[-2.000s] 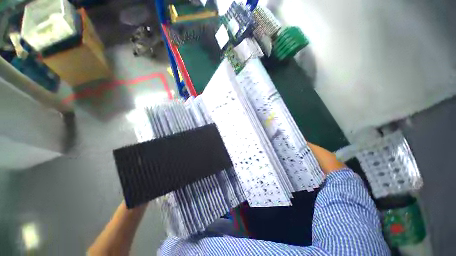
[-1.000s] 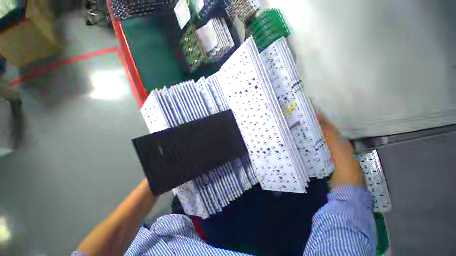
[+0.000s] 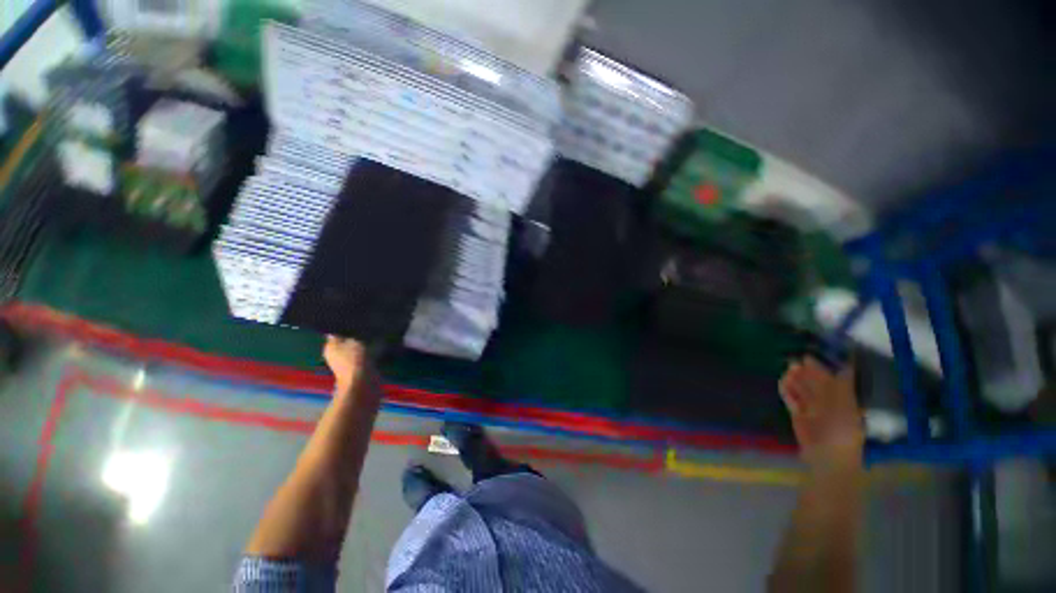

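A batch of white PCB panels (image 3: 394, 122) stands in close rows on the green-matted shelf, left of centre. A black slotted board holder (image 3: 376, 249) lies across the narrower rows. My left hand (image 3: 350, 361) is at the holder's near edge, gripping it, with some fingertips hidden. My right hand (image 3: 820, 405) is away from the batch, at the shelf's front edge on the right. It is blurred, with its fingers curled beside something small and dark; whether it holds this is unclear.
Green boards with white labels (image 3: 168, 156) stand at the left. Behind and right are another white panel stack (image 3: 620, 116), a green item with a red spot (image 3: 709, 185) and dark objects. A blue frame (image 3: 915, 348) rises at the right. The shelf edge (image 3: 556, 423) is red.
The view has swung, and the batch now rests on the green mat at the left. My right hand has left the panels and is far to the right. My left hand stays at the holder.
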